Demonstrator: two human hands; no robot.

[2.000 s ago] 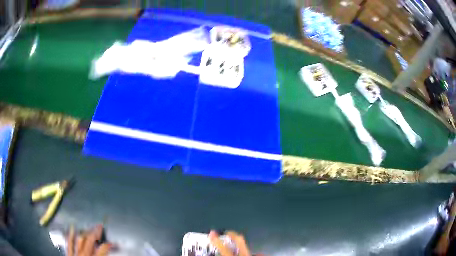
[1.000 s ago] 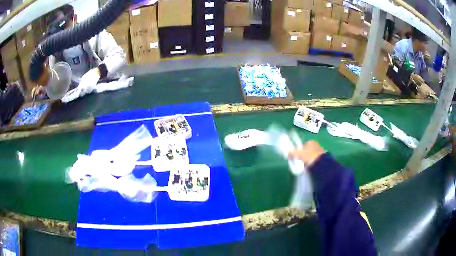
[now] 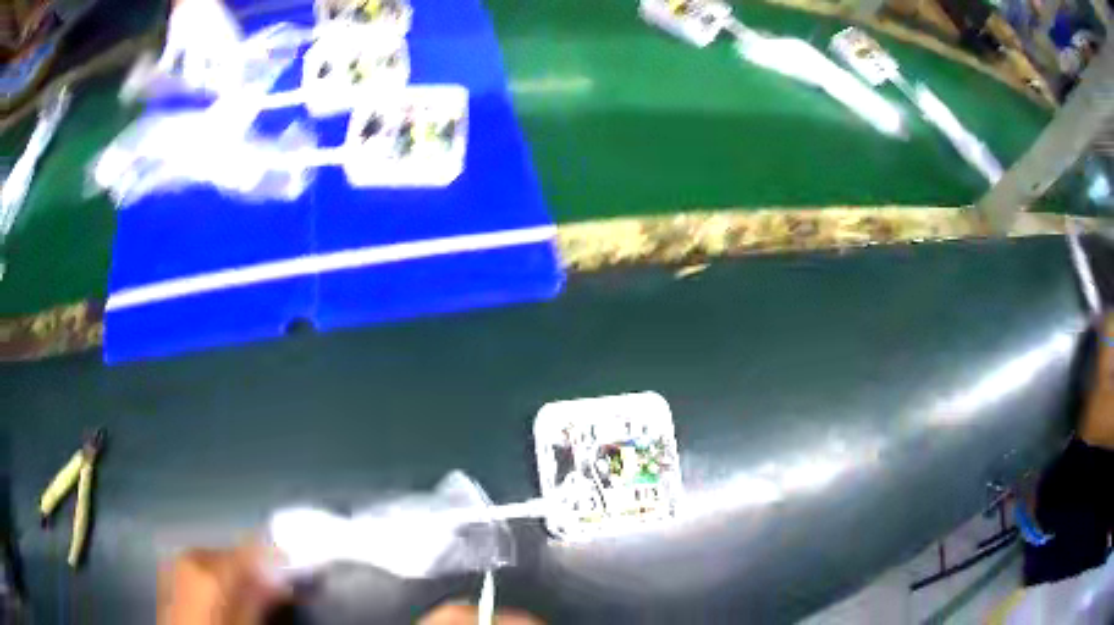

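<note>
An open white power strip housing (image 3: 607,466) lies on the dark bench, its inner wires and a small green board showing. Its white cord leaves the left side into a crinkled clear plastic bag (image 3: 391,540). My left hand (image 3: 220,586), blurred and cut off by the bottom edge, is at the bag's left end and seems to grip it. My right hand (image 3: 476,615) shows only as a sliver at the bottom edge, below the bag, with the pale pointed stick (image 3: 487,596) upright at its fingers. Neither hand touches the housing.
A blue corrugated sheet (image 3: 330,293) spans the green conveyor (image 3: 635,134), bearing three open housings with bagged cords. Two more units lie on the belt at upper right. Yellow-handled cutters (image 3: 76,494) lie open at left. A post (image 3: 1051,153) and a person's arm are at right.
The view has tilted down to the bench. My right arm, reaching over the conveyor with a bagged unit, has drawn back. A housing and bag now lie on the bench, and my left hand is in view.
</note>
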